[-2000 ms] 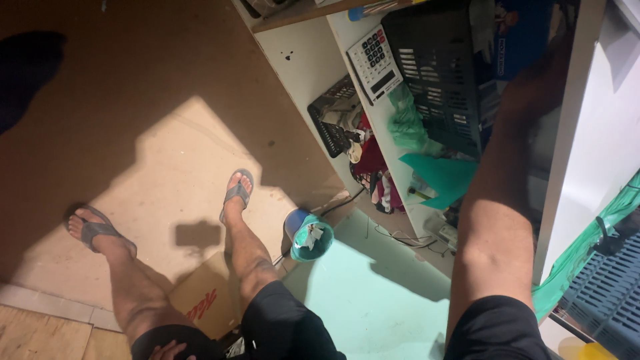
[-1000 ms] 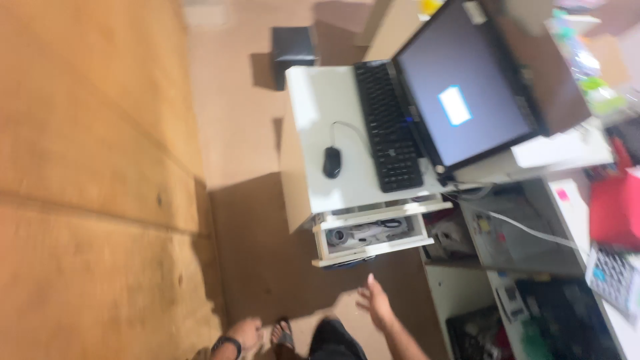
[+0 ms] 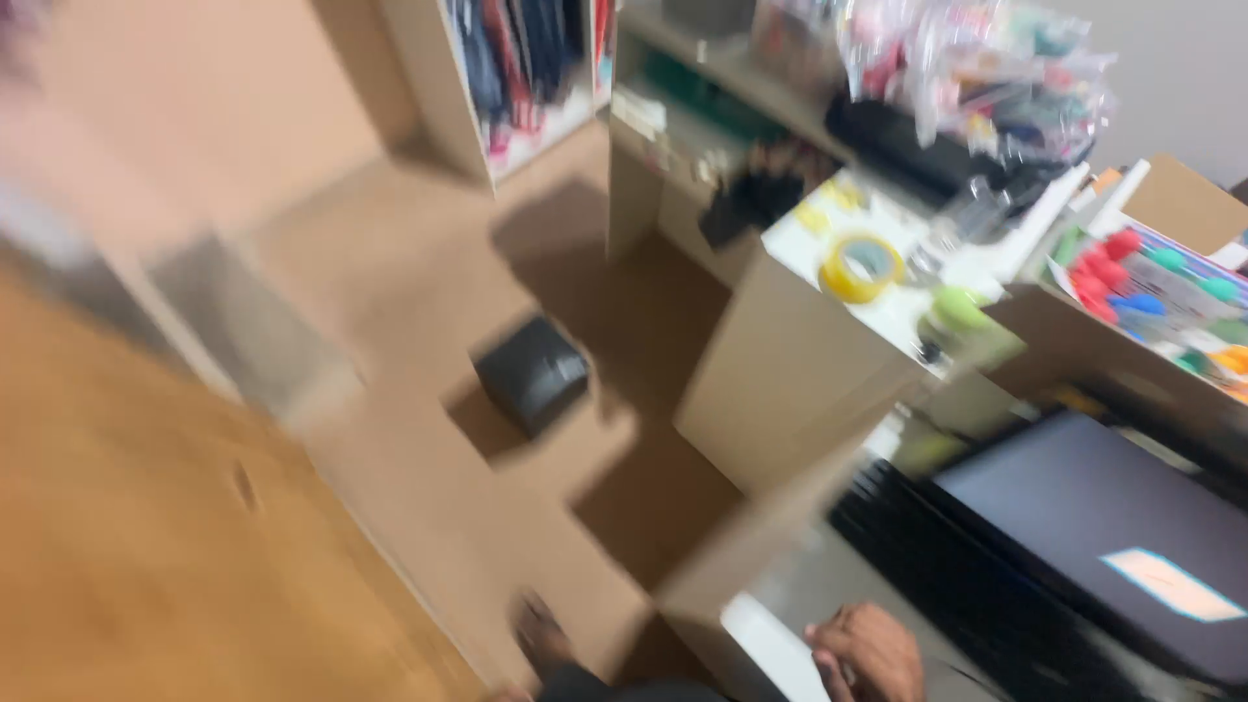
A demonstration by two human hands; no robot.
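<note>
My right hand (image 3: 868,651) is at the lower right, over the desk beside its white edge (image 3: 770,639). Its fingers are curled; blur hides whether anything is between them. To its right lie a black keyboard (image 3: 960,585) and a monitor (image 3: 1082,526) with a light box on its screen. A sliver of skin (image 3: 509,693) at the bottom edge is perhaps my left hand; its fingers are hidden.
A black stool or box (image 3: 531,375) stands on the floor (image 3: 439,487). Beyond the desk, a white-topped cabinet (image 3: 877,317) bears yellow tape (image 3: 862,268). Plastic-wrapped goods (image 3: 985,83) and an open carton (image 3: 1102,341) are at the right, hanging clothes (image 3: 526,58) at the back.
The view has swung far from the shelves to the desk and the floor beyond. My right hand was inside a shelf, then spread in front of an open drawer; now it is curled over the desk.
</note>
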